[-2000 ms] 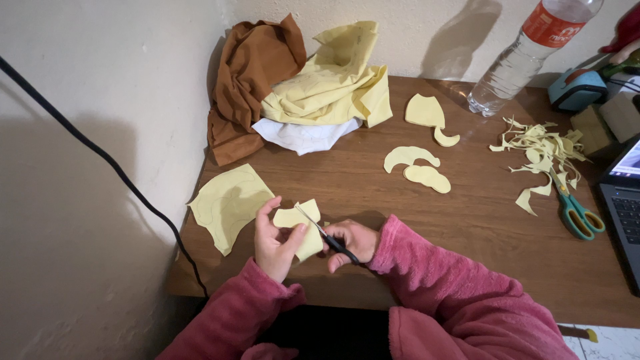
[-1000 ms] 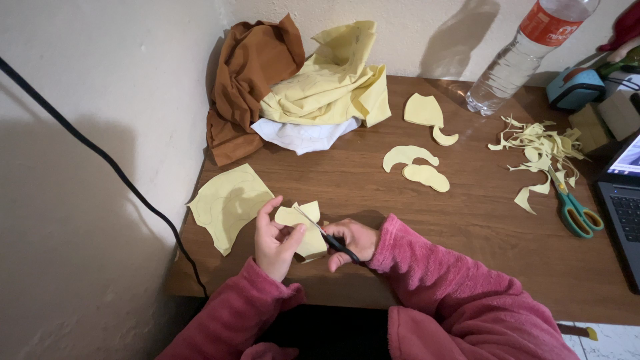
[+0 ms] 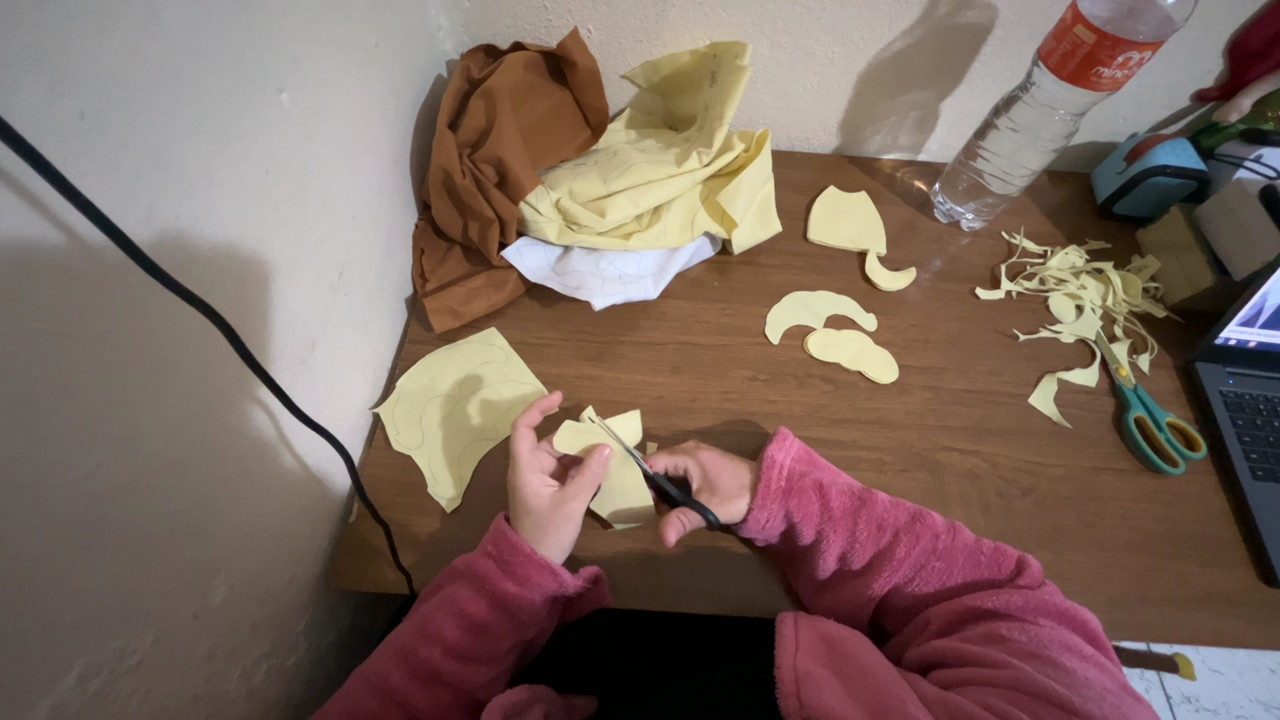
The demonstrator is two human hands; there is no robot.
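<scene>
Between finger and thumb, my left hand (image 3: 550, 485) holds a small piece of pale yellow fabric (image 3: 622, 485) above the table's near part. My right hand (image 3: 705, 490) has its fingers in the black handles of a pair of scissors (image 3: 682, 497), whose blades lie across the upper part of the fabric. A larger yellow fabric piece with drawn curved lines (image 3: 455, 410) lies flat just left of my left hand. Farther back on the table are cut yellow shapes: a crescent (image 3: 815, 308), a rounded double oval (image 3: 852, 355), a wider panel (image 3: 846, 220) and a small hook-like piece (image 3: 890, 274).
Brown fabric (image 3: 490, 150), crumpled yellow fabric (image 3: 650, 180) and white fabric (image 3: 620, 272) are heaped at the back left. A plastic bottle (image 3: 1030, 120), fabric scraps (image 3: 1075, 290), green-handled scissors (image 3: 1155, 430) and a laptop (image 3: 1245, 410) stand or lie rightward. A black cable (image 3: 230, 335) hangs at left.
</scene>
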